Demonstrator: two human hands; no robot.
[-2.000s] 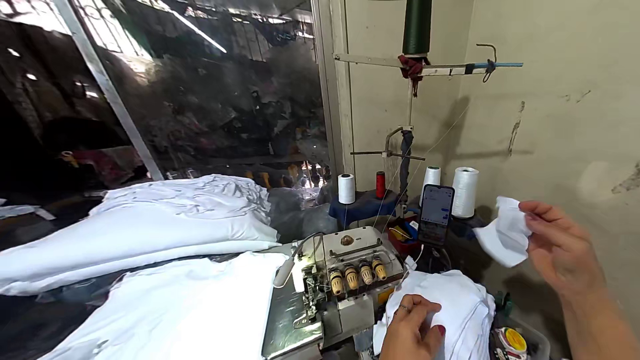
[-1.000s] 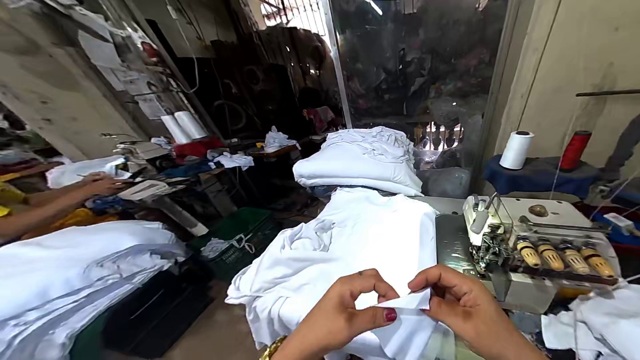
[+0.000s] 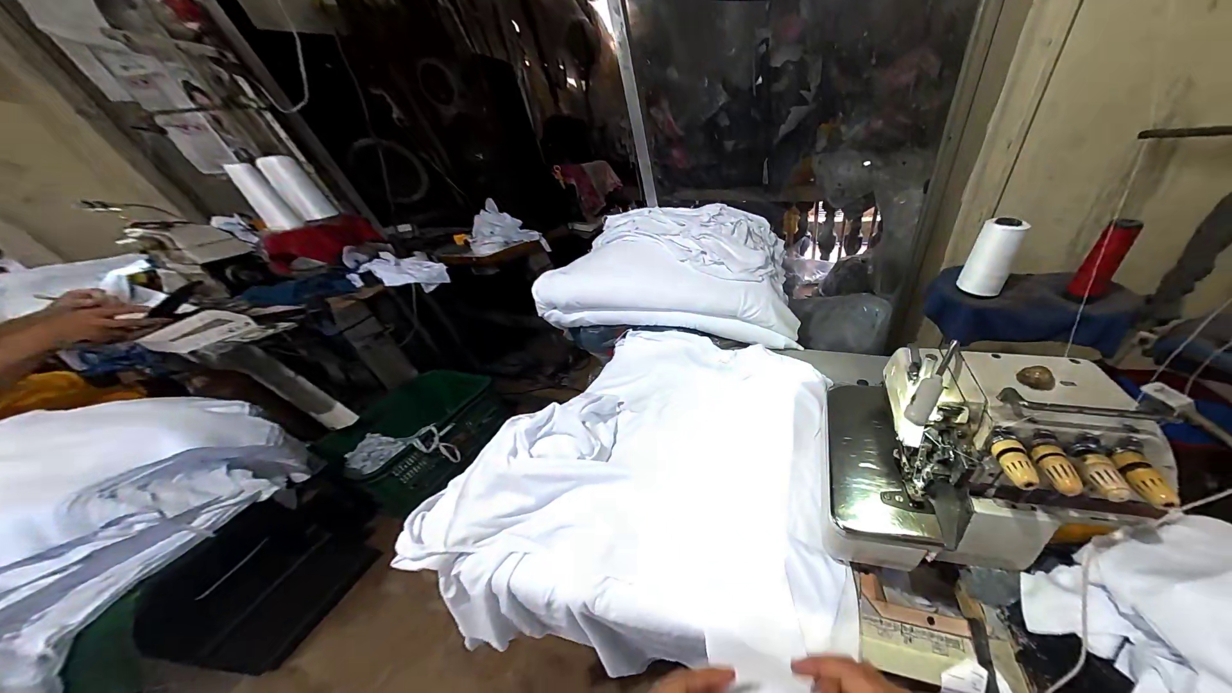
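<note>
At the bottom edge, my left hand (image 3: 695, 680) and my right hand (image 3: 847, 674) show only their fingers, on either side of a small white fabric piece (image 3: 760, 664). The piece lies against white knit garments (image 3: 674, 462) spread beside the overlock sewing machine (image 3: 962, 433). Whether each hand grips the piece is hard to tell, as the frame cuts both off. The machine has a shiny metal plate (image 3: 871, 462) and several yellow-and-black tension knobs (image 3: 1057, 462).
Folded white fabric (image 3: 664, 279) is piled behind. White cloth (image 3: 1145, 597) lies at right, more (image 3: 125, 481) at left. A green crate (image 3: 414, 433) stands on the floor. A co-worker's hands (image 3: 87, 318) are at far left. White (image 3: 993, 258) and red (image 3: 1104, 258) thread cones stand behind the machine.
Two seconds ago my right hand held a small white piece up at right; then both hands held one over the garments. Now both are lower, at the bottom edge. The view has swung left.
</note>
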